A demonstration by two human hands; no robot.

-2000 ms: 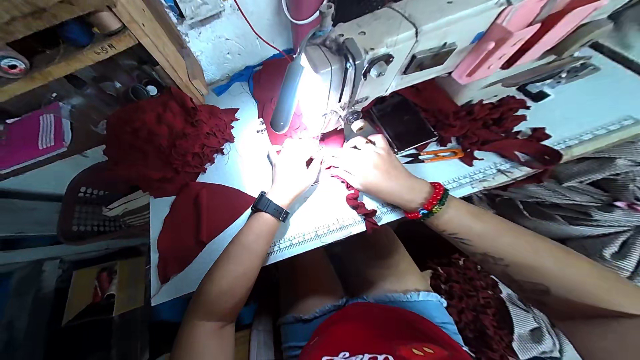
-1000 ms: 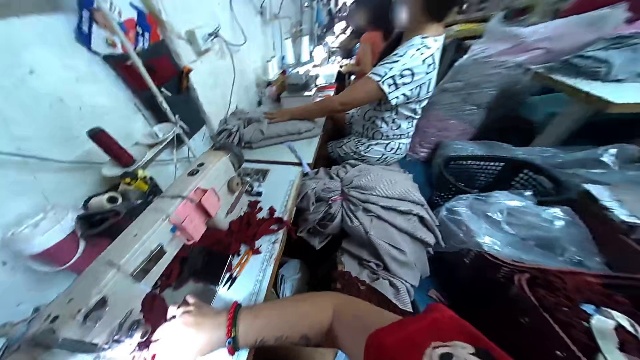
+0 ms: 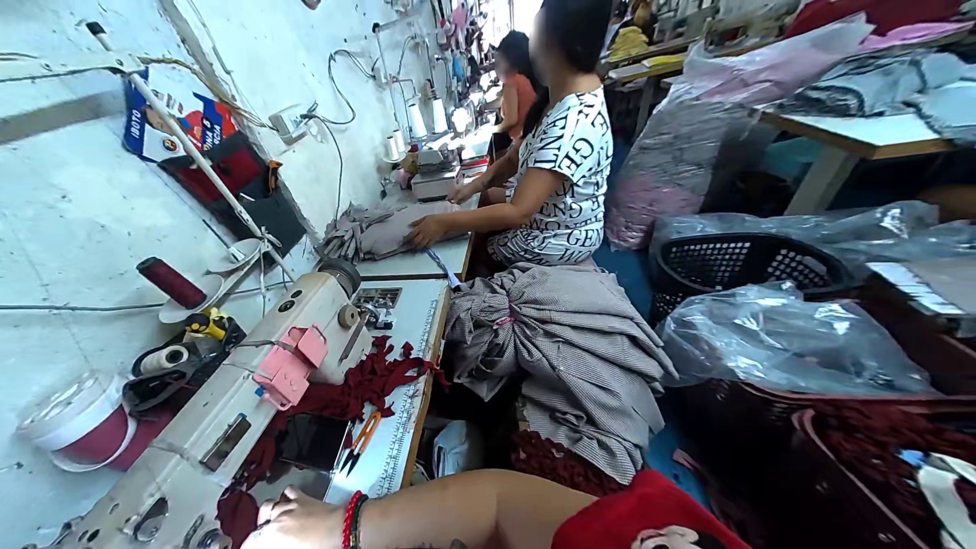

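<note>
My right hand (image 3: 293,521), with red beads at the wrist, rests low at the left of the view, beside dark red fabric (image 3: 238,512) under the arm of a white sewing machine (image 3: 200,408); whether its fingers grip the cloth cannot be seen. My left hand is out of view. Orange-handled thread snips (image 3: 361,442) lie on the table with a printed ruler (image 3: 402,415). A dark phone (image 3: 311,441) lies left of them, and a strip of dark red gathered cloth (image 3: 374,379) is spread above. A pink holder (image 3: 291,366) is tied onto the machine.
A large bundle of striped grey cloth (image 3: 560,343) stands right of the table. Beyond it a co-worker (image 3: 560,168) handles grey cloth (image 3: 396,229), and another person (image 3: 518,95) sits farther back. A black basket (image 3: 751,263) and clear plastic bags (image 3: 793,343) are at the right.
The view has swung far to the right and up, and my left hand has gone out of it. Since one second ago, the co-worker's outstretched arm has drawn in over the grey cloth.
</note>
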